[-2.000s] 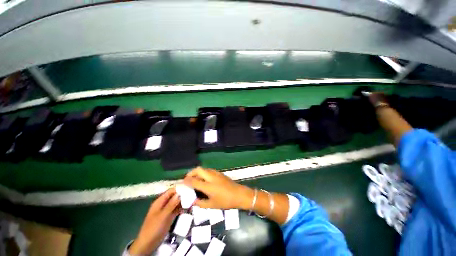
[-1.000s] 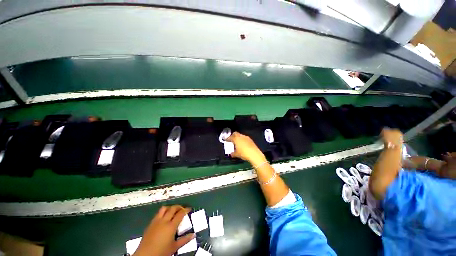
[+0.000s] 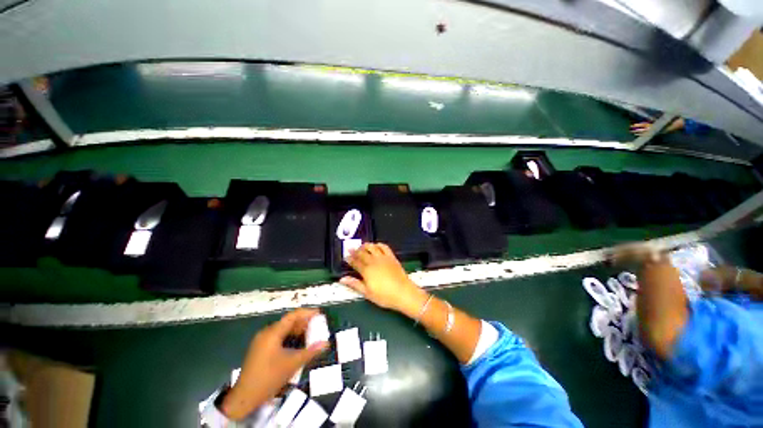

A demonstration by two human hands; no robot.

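My right hand (image 3: 381, 276) is over the near end of an open black box (image 3: 336, 219), its fingers on a white charger plug (image 3: 351, 247) in the tray. A white coiled cable (image 3: 349, 223) lies above the plug in that box. My left hand (image 3: 272, 359) is over the worktop and holds another white charger plug (image 3: 317, 331) between thumb and fingers. Several loose plugs (image 3: 325, 380) lie below and beside it, some with prongs showing.
Black boxes and lids (image 3: 281, 226) lie in a row on the green belt (image 3: 335, 164). A scuffed pale rail (image 3: 293, 298) edges the belt. A cardboard box (image 3: 58, 393) is at lower left. At right, a neighbour's blue sleeves (image 3: 711, 351) are beside heaped white cables (image 3: 615, 334). A grey shelf (image 3: 335, 33) hangs overhead.
My right hand has gone from the loose plugs to the boxes and stays at one there. My left hand has lifted a plug from the worktop group since the last frame.
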